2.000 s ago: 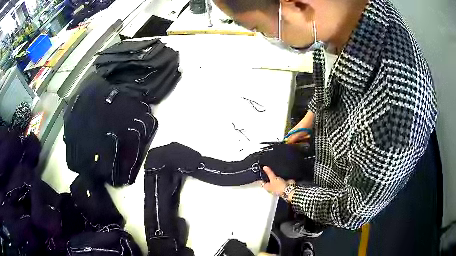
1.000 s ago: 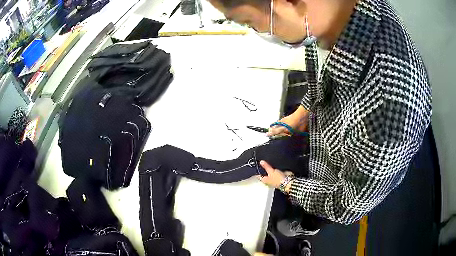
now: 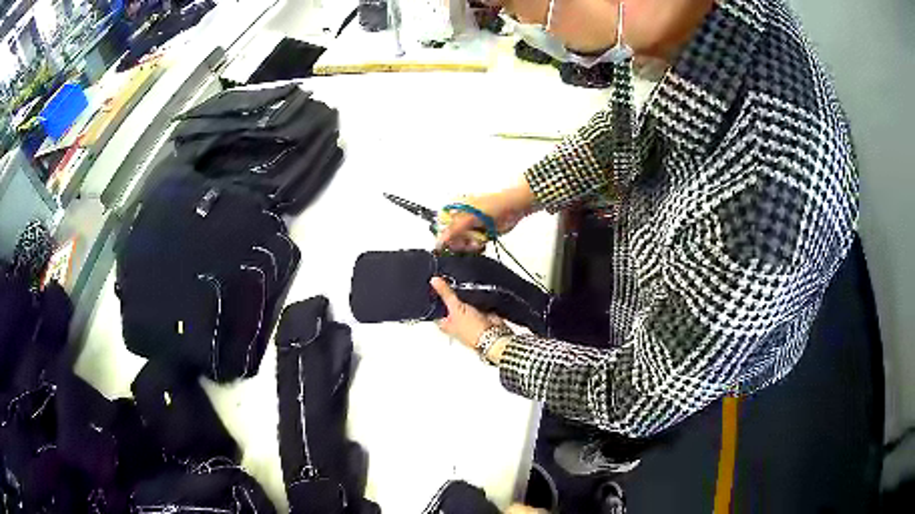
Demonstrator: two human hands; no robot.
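Observation:
Neither of my hands is clearly in view; a small skin-coloured sliver shows at the bottom edge, and I cannot tell whose it is. Nearest me, a long black strip with a pale zip line (image 3: 303,412) lies on the white table (image 3: 401,402). A black piece with a pale edge (image 3: 462,499) is cut off by the bottom edge. Across the table, another person's hand holds blue-and-yellow scissors (image 3: 468,219), blades pointing left. That person's other hand rests on a second black zippered piece (image 3: 396,286) with a rounded end.
Stacked black bag panels (image 3: 176,271) lie at the left, with more black pieces (image 3: 256,141) behind. A dark heap (image 3: 70,422) fills the lower left. The person in a checked jacket (image 3: 742,211) stands at the right. A blue crate (image 3: 63,110) is far left.
The other person's hands and scissors have moved left over the table. The black piece they hold has shifted and now lies apart from the strip nearest me, its rounded end showing.

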